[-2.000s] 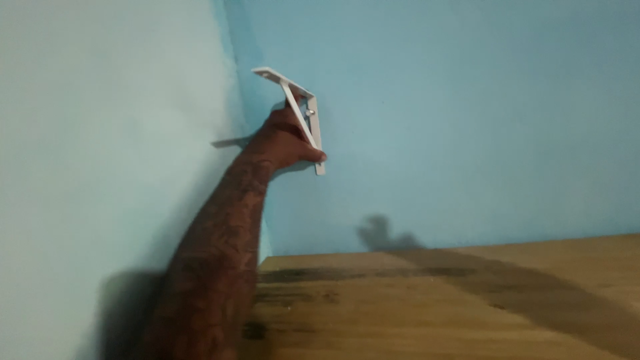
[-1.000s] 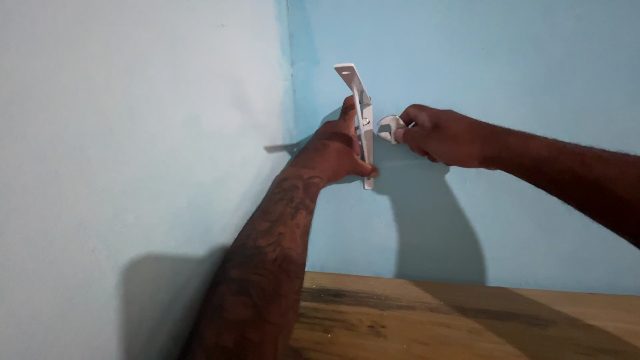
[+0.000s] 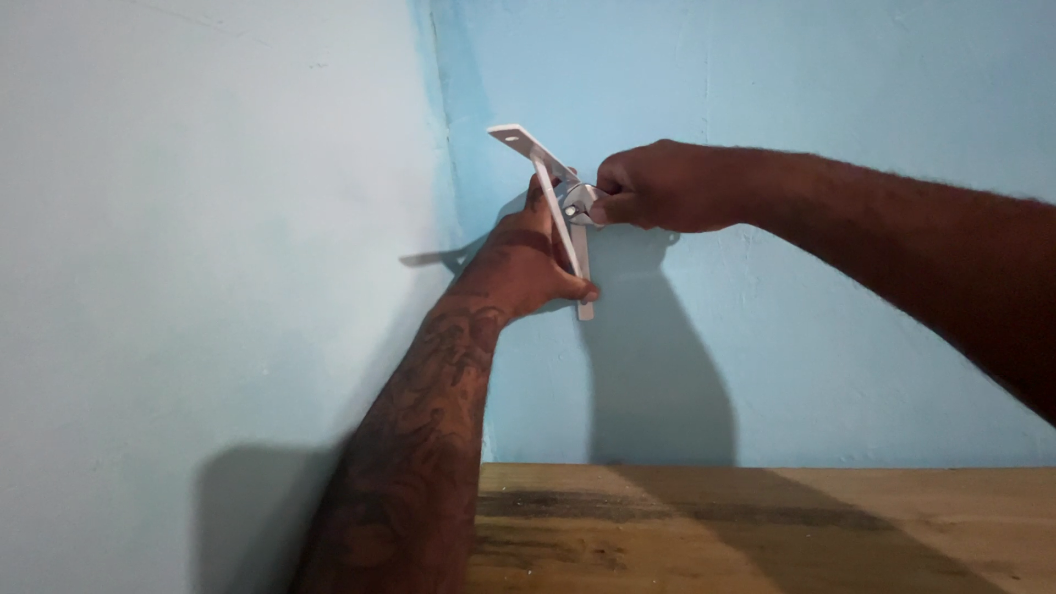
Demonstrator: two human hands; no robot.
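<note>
A white metal shelf bracket [image 3: 551, 198] with a diagonal brace stands against the blue wall near the corner. Its upper arm, with a hole near the tip, juts out from the wall. My left hand [image 3: 528, 256] grips the bracket from the left, thumb at the foot of the brace. From the right, my right hand [image 3: 652, 186] holds an open-end wrench [image 3: 582, 203], its handle hidden in the fist. The wrench's jaws are at a bolt head [image 3: 570, 211] on the bracket's upright arm.
A pale wall [image 3: 206, 206] rises close on the left and meets the blue wall [image 3: 866, 346] in a corner behind my left hand. Below lies a wooden board surface [image 3: 742, 528] with dark stains. Shadows of both arms fall on the walls and wood.
My right hand, out of view two seconds ago, came in from the right with the wrench. The wrench has moved left from beside the bracket to the bolt. My left hand stays on the bracket.
</note>
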